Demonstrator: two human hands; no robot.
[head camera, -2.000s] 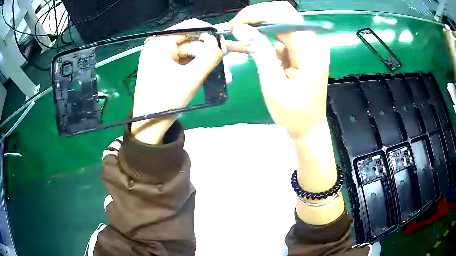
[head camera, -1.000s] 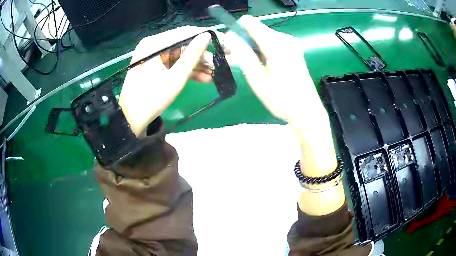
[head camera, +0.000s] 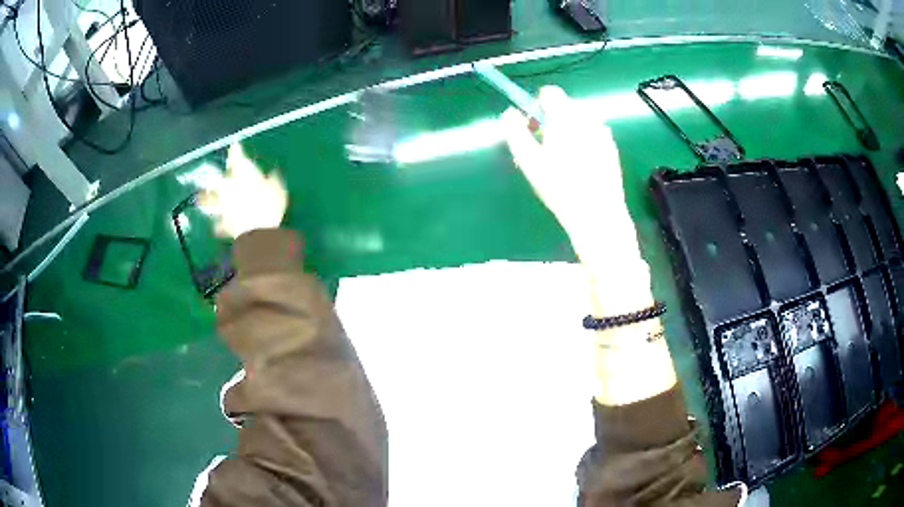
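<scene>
My left hand (head camera: 248, 198) is at the left of the green surface, over the upper part of a black phone middle frame (head camera: 210, 277) that lies on it. The hand is blurred and overexposed, so I cannot tell whether its fingers grip the frame. My right hand (head camera: 575, 163) is raised right of centre and holds a slim pale-blue tool (head camera: 504, 85) that points up and left. Another black frame (head camera: 117, 261) lies at the far left. Two more frames lie at the upper right, one (head camera: 692, 121) above the tray and one (head camera: 850, 114) further right.
A black blister tray (head camera: 783, 228) lies at the right, with parts in two pockets. A white sheet (head camera: 466, 386) is in front of me. A pale edge rail (head camera: 327, 103) curves across the back. A ribbed black box (head camera: 248, 45), dark boxes and cables are beyond it.
The frame held up in my left hand is now down on the green surface at the left. My hands have moved apart. The right hand still holds the tool.
</scene>
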